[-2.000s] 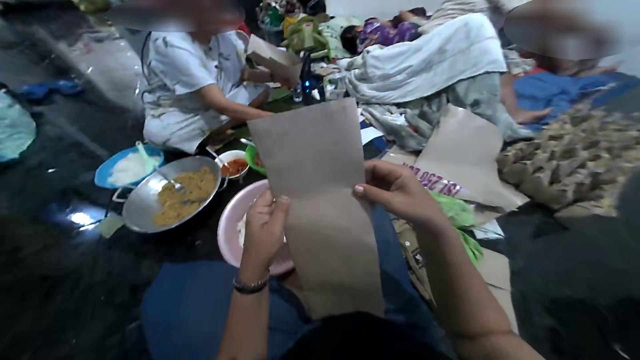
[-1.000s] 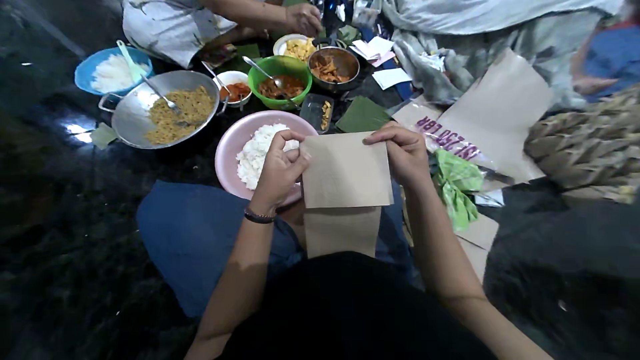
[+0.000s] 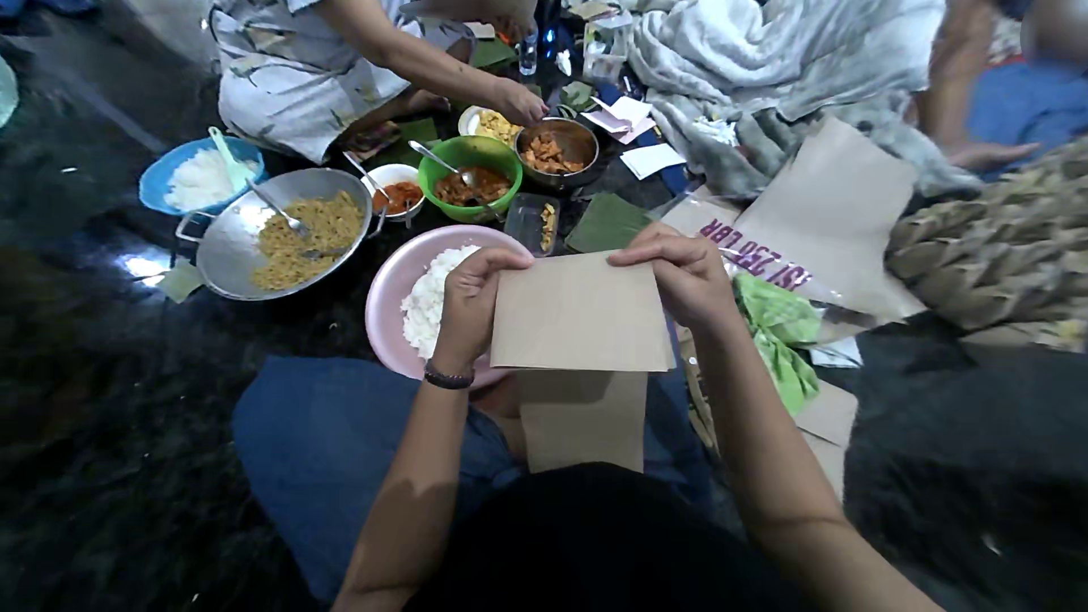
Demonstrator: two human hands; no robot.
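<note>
My left hand [image 3: 473, 303] pinches the top left corner of a folded sheet of brown paper [image 3: 580, 319], and my right hand [image 3: 684, 274] grips its top right corner. The fold lies along the upper edge, and a longer part of the sheet hangs below the front flap over my lap. Just behind my left hand stands a pink basin [image 3: 382, 310] of white rice [image 3: 431, 289]. Right of my right hand lies a crumpled green plastic bag [image 3: 778, 336], beside brown paper sheets [image 3: 833, 204] and a clear printed plastic wrapper.
A metal wok [image 3: 225, 255] of yellow food, a blue bowl [image 3: 157, 183] of rice, a green bowl [image 3: 438, 161] and a steel bowl [image 3: 582, 140] stand on the dark floor. Another person's hand [image 3: 518, 102] is beside the steel bowl. Wrapped brown packets [image 3: 994, 242] lie at right.
The sheet was spread long two seconds ago; it is now folded over, as it was one second ago. The other person's hand has come down near the steel bowl. The view has tilted downward.
</note>
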